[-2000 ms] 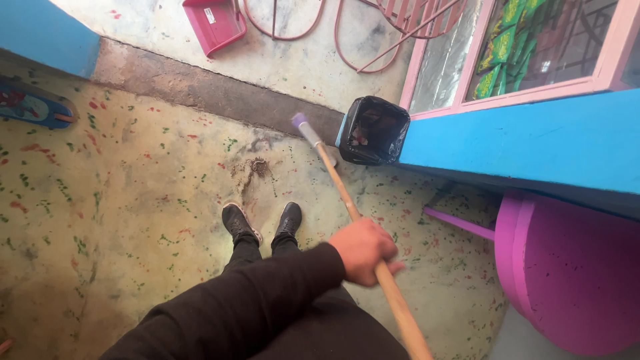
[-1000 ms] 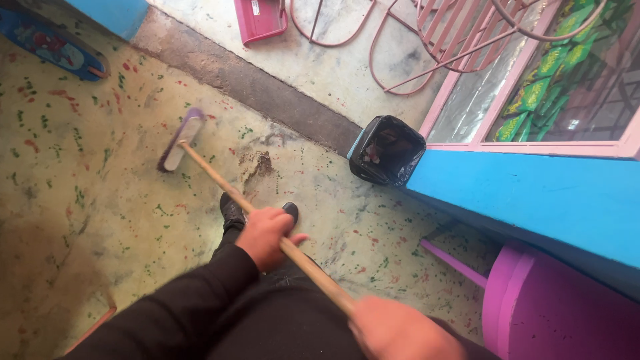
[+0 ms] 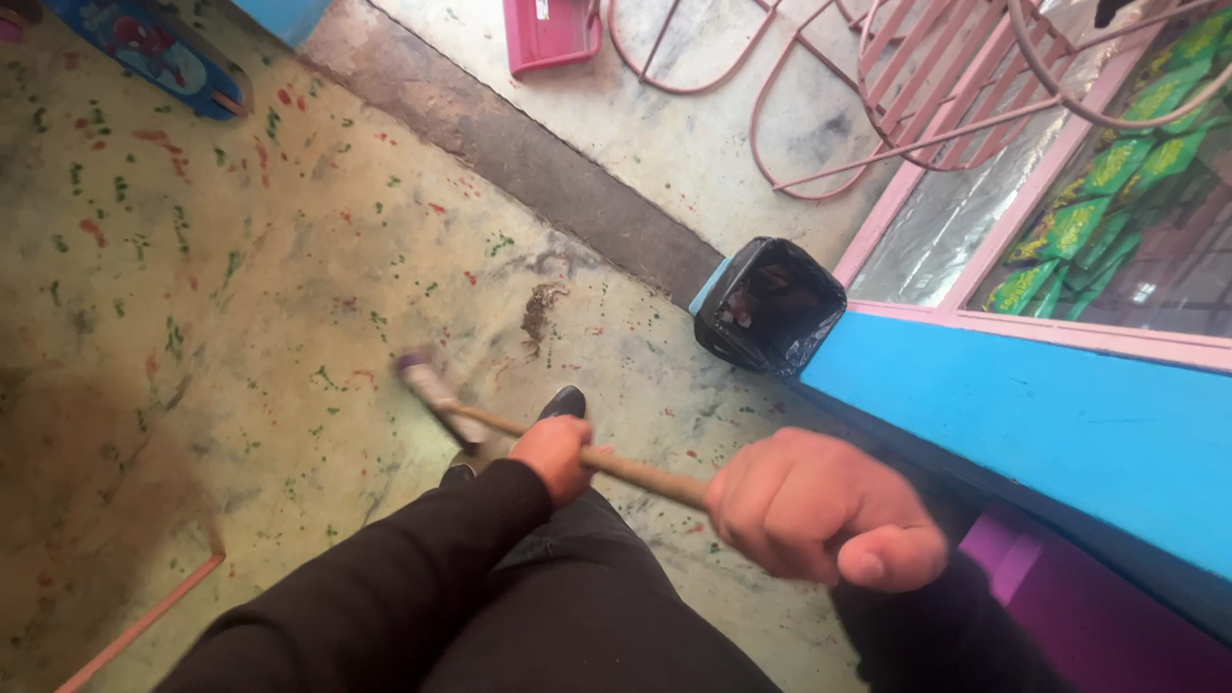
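My left hand [image 3: 558,460] grips the middle of a wooden broom handle [image 3: 650,476]. Farther up the stick, at its near end, my right hand [image 3: 828,510] is closed around it. The broom head [image 3: 438,399], purple and whitish and somewhat blurred, is low over or on the speckled floor, left of my shoes; whether it touches the floor I cannot tell. A small heap of dark dirt [image 3: 541,316] lies on the floor beyond my shoes. To the right of the dirt stands a bin lined with a black bag [image 3: 770,306], with some rubbish inside.
A pink dustpan [image 3: 553,43] lies beyond the brown floor strip. Pink metal chair frames [image 3: 813,96] stand at the top right, near a pink-framed display window. A blue ledge [image 3: 1020,414] and a purple round object [image 3: 1088,606] are at right; a blue skateboard-like deck [image 3: 154,58] is top left.
The broom head has moved from beyond my feet, off to the left, to close beside my shoes. Two seconds ago only one hand showed on the stick; now both hold it.
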